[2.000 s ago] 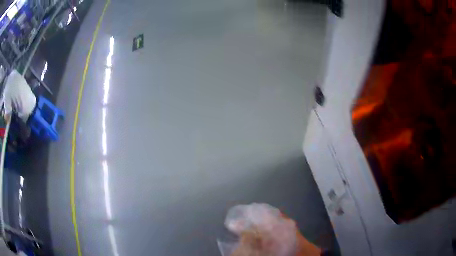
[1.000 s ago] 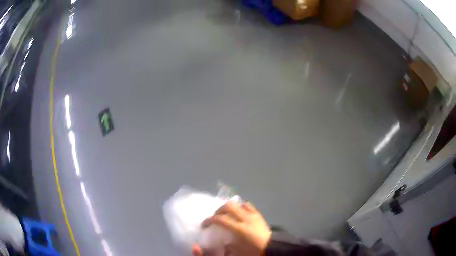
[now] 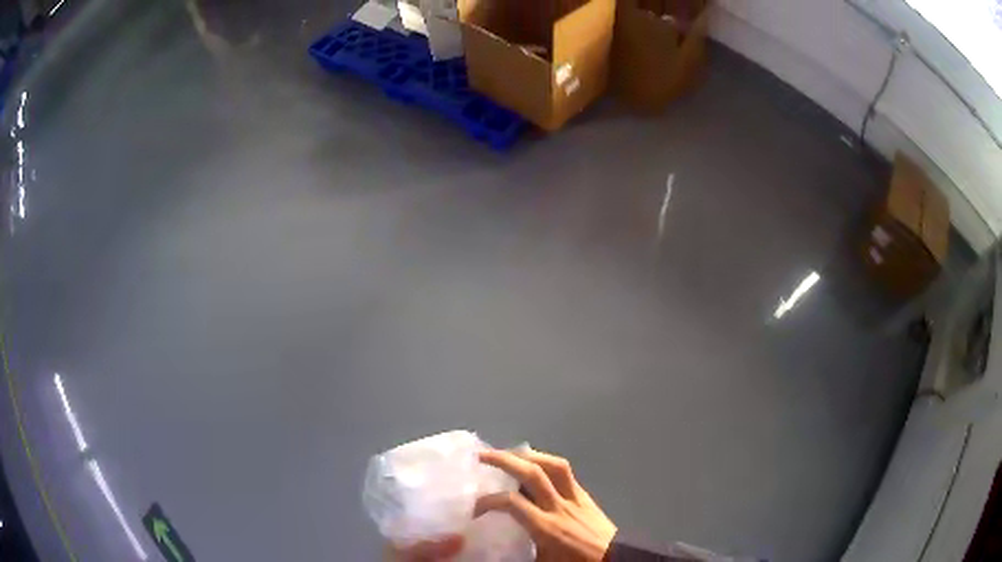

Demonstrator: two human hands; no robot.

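Observation:
A crumpled, whitish clear plastic bag (image 3: 423,489) is at the bottom centre of the head view. My right hand (image 3: 555,514), bare with a dark sleeve, comes in from the lower right and holds the bag's right side with bent fingers. No dark contents show in the bag. A blurred finger or thumb lies under the bag at the bottom edge; I cannot tell which hand it belongs to. No other part of my left hand shows.
A blue pallet (image 3: 401,71) stands on the grey floor at the top. An open cardboard carton (image 3: 511,66) is beside it, with another brown carton (image 3: 659,55) to its right. A smaller carton (image 3: 910,231) stands by the right wall. A green arrow sign (image 3: 167,536) is at lower left.
The view has turned right, away from the machine door and blue stool. The pallet and cartons have come further into view. The bag stays held at the bottom centre.

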